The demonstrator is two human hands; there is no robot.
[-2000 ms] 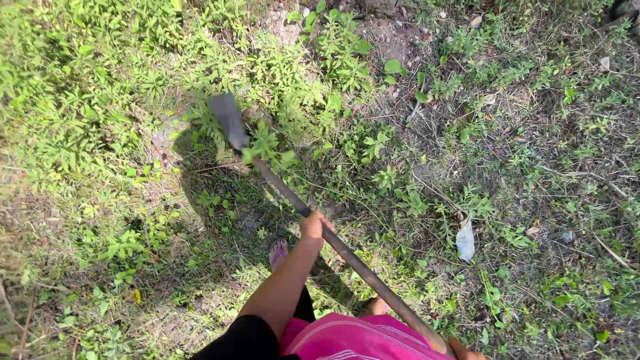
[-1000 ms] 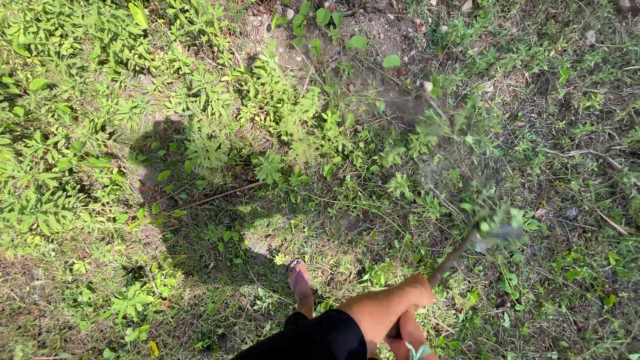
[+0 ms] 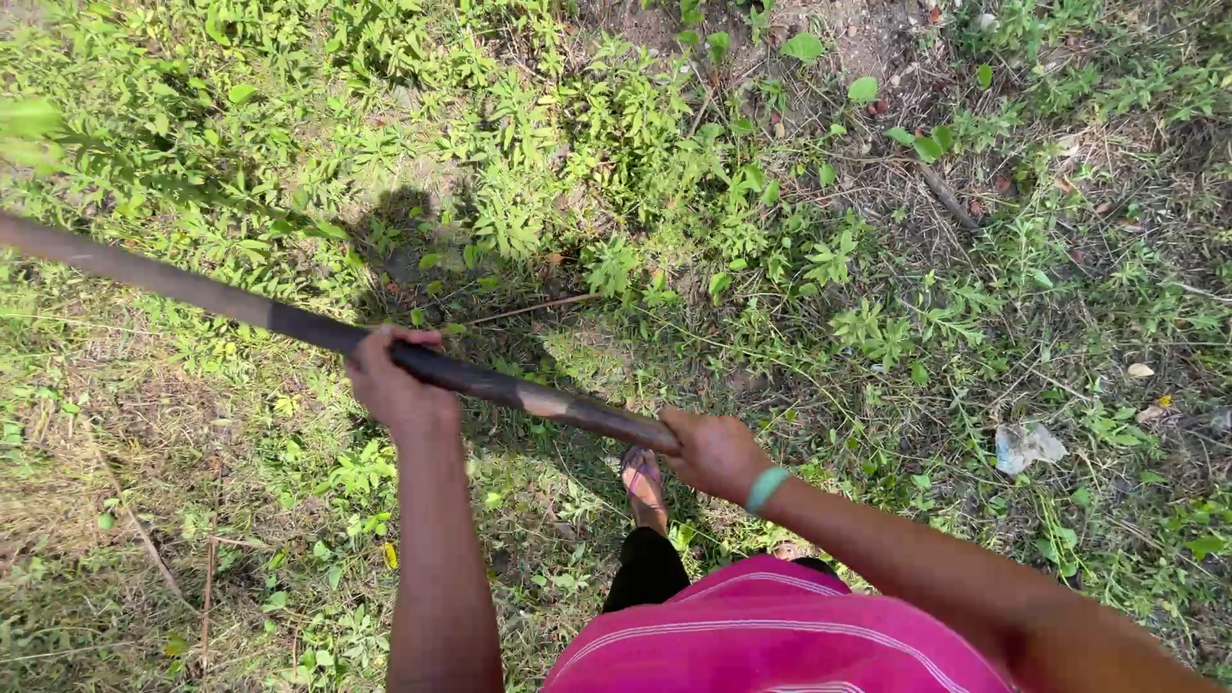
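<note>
A long wooden tool handle (image 3: pixel 192 294) slants across the view, from the left edge down to the middle. My left hand (image 3: pixel 399 380) is closed around its middle stretch. Around the handle's lower right end my right hand (image 3: pixel 717 450) is closed, with a pale green band (image 3: pixel 767 491) at the wrist. The tool's head is outside the frame now. Low weeds (image 3: pixel 616 164) grow beneath and beyond the handle.
My sandalled foot (image 3: pixel 643 481) stands on the ground below the handle. A crumpled piece of clear plastic (image 3: pixel 1028 449) lies at the right. Dry sticks (image 3: pixel 948 195) and a thin stem (image 3: pixel 529 308) lie among the weeds.
The handle has swung from the right side to the left. Both hands are now plainly seen on it. The metal blade seen two seconds ago is out of view.
</note>
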